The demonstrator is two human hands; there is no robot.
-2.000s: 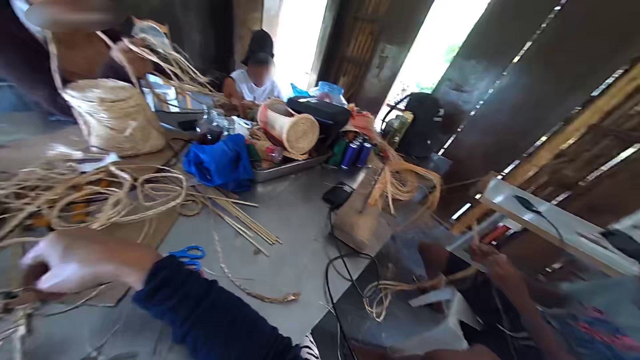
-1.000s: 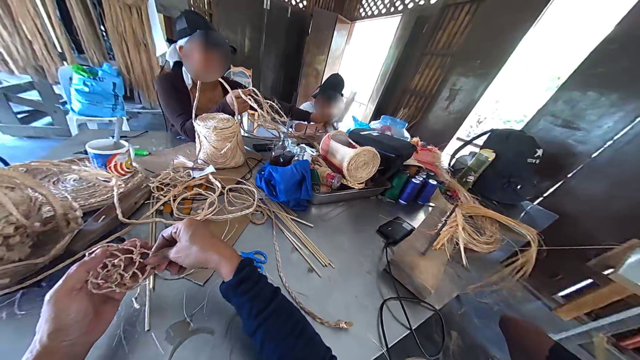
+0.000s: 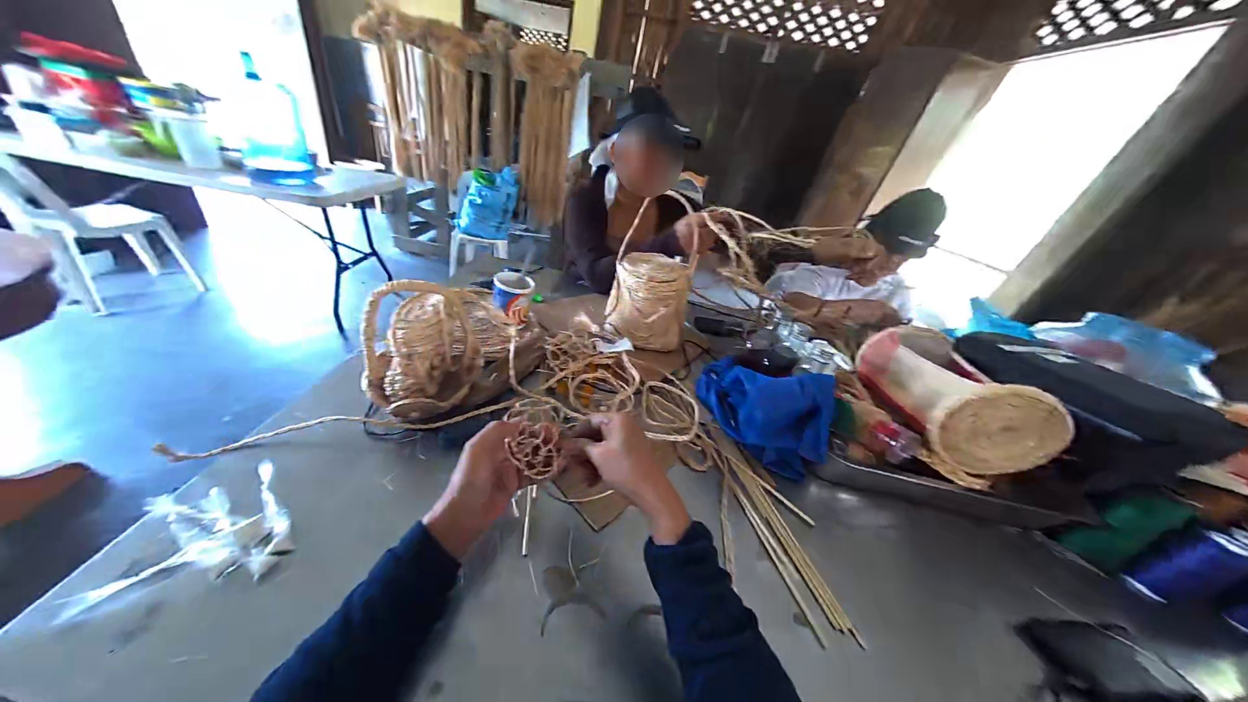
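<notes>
My left hand grips a small openwork piece of woven fiber cord by its left side. At the piece's right edge, the fingertips of my right hand are pinched on it; the exact strand between them is too small to tell. Just beyond my hands lie loose loops of braided rope. A wrapped bundle of braided fiber rests behind my left hand, and a woven fiber basket with a handle stands farther back. Thin sticks lie to the right of my right hand.
Plastic wrappers lie on the metal table at left. A blue cloth sits beside a metal tray holding a woven cylinder. Two people are seated across the table; one handles rope strands. A cup stands behind the bundle.
The view has swung left. Two seconds ago one hand showed at the lower left; one second ago both hands were at the openwork piece, as they are now.
</notes>
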